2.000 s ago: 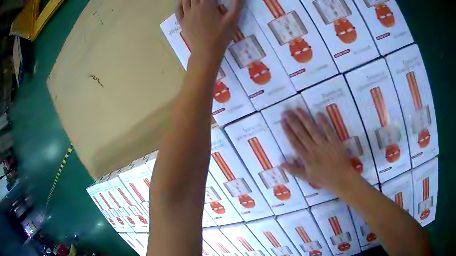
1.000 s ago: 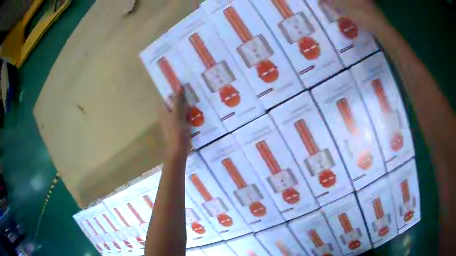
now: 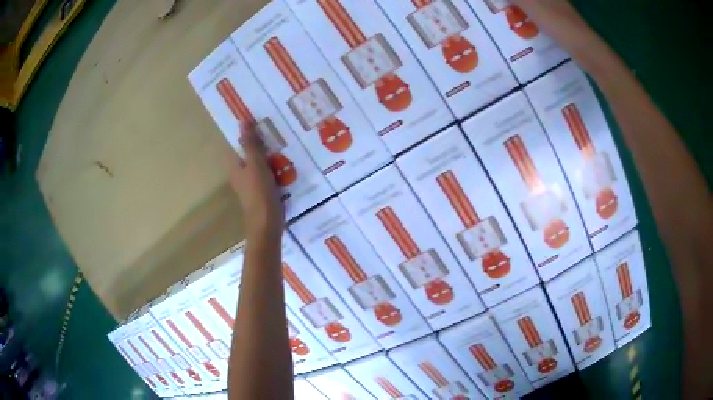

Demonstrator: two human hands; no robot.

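Observation:
White product boxes with orange-red prints lie side by side in rows (image 3: 413, 268), prints facing up. My left hand (image 3: 259, 176) is against the outer left side of the end box (image 3: 234, 101) of the far row, its fingertips at the box's edge. It is not closed around the box. My right hand (image 3: 545, 17) is at the far row's right end, near the top edge of the picture. It is blurred and partly cut off, so its fingers and grip cannot be made out.
A large brown cardboard sheet (image 3: 125, 148) lies left of and beyond the boxes. A yellow metal part (image 3: 41, 47) is at the top left. Green floor (image 3: 55, 234) with yellow-black tape (image 3: 69, 312) surrounds the stack. A dark gap (image 3: 557, 387) shows at the bottom edge.
My left hand has come down from the far row's top to the left end of that row. My right hand has left the middle boxes for its right end. The far row now reaches further left.

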